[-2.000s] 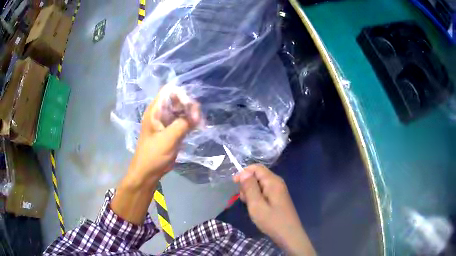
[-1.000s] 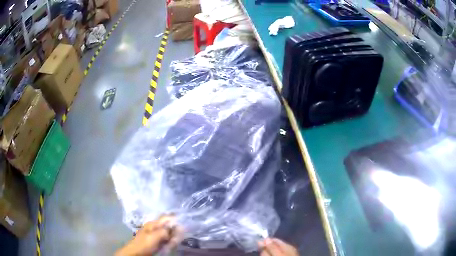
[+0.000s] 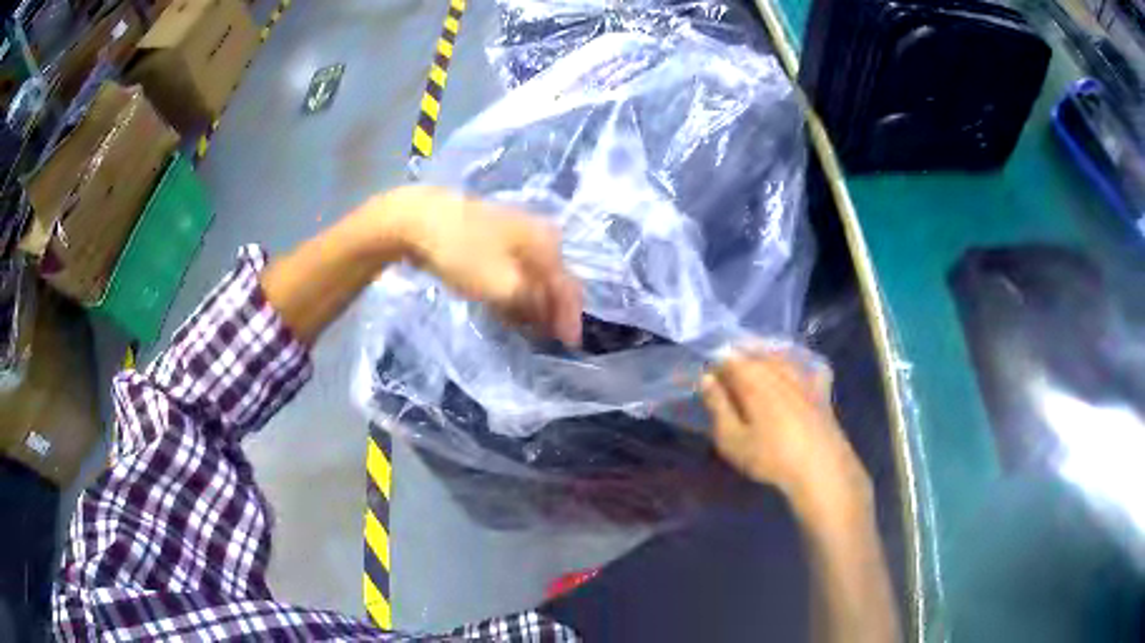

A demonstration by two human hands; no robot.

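Note:
A large clear plastic bag (image 3: pixel 628 176) with dark contents stands beside the bench. Its mouth is partly open towards me, and black plastic (image 3: pixel 615 337) shows in the gap. My left hand (image 3: pixel 509 264) is over the mouth of the bag, fingers bent downward and blurred; whether it grips film is unclear. My right hand (image 3: pixel 772 408) is at the bag's right edge, its fingers closed on the film.
A stack of black trays (image 3: pixel 923 88) stands on the green bench (image 3: pixel 929 289) at the upper right. A dark tray (image 3: pixel 1023 327) lies nearer, under glare. A blue-rimmed carrier (image 3: pixel 1092 145) is at the right. Cartons (image 3: pixel 107 182) and a green crate (image 3: pixel 157 258) stand left.
The bag's mouth has been spread and shows black plastic inside. My left hand has moved up and over the opening; my right hand has moved up along the right edge. The pale strand seen earlier is not visible.

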